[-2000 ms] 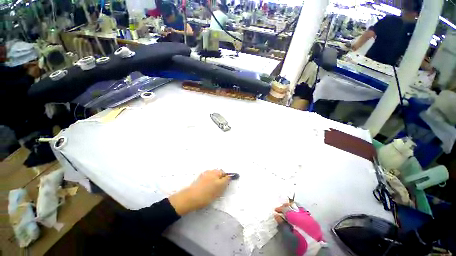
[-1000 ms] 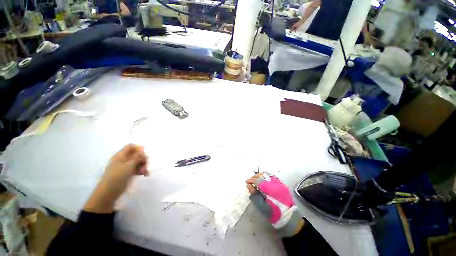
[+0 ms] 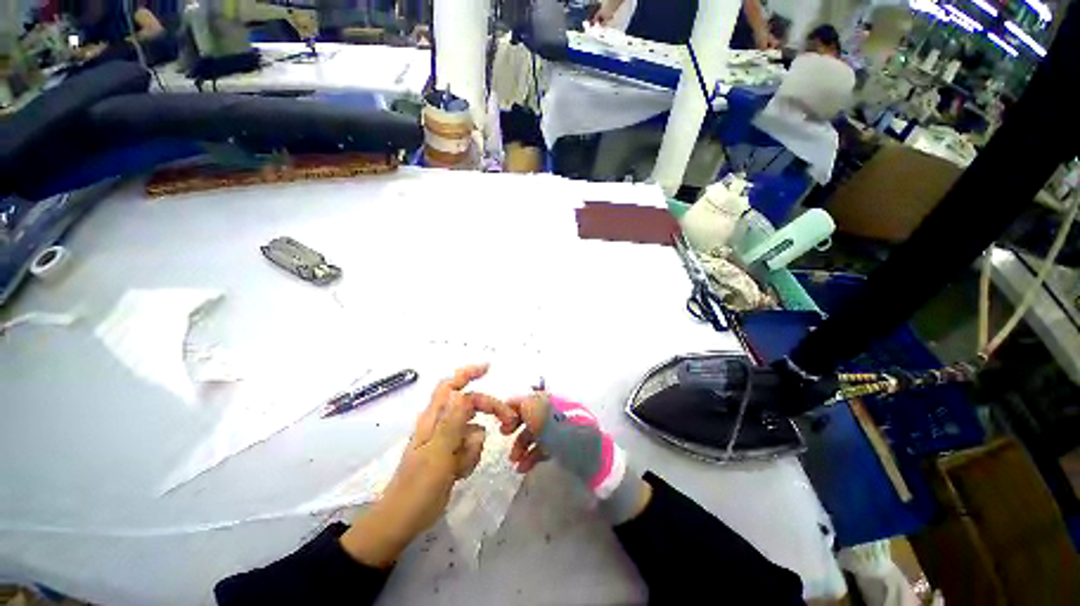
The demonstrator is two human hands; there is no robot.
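My bare left hand (image 3: 429, 468) and my right hand (image 3: 574, 447), in a pink, white and grey fingerless glove, meet at their fingertips above a small white lace-like piece (image 3: 480, 503) near the table's front. Whether my left fingers pinch anything is hidden. A tiny dark pointed tip shows above my right fingers, apparently snips held in that hand. A slim dark pen-like tool (image 3: 371, 392) lies left of my left hand. White fabric pieces (image 3: 154, 337) lie at the left.
A dark iron (image 3: 717, 406) rests right of my right hand, its cord running back. A patterned grey-brown tool (image 3: 301, 259) lies far left-centre. A reddish-brown card (image 3: 628, 223), dark scissors (image 3: 708, 305) and a green basket (image 3: 796, 290) are at back right. A tape roll (image 3: 49, 263) is far left.
The view has swung right. My left hand moved off the dark pen-like tool to the left, then came back to meet my right hand. The tool now lies uncovered.
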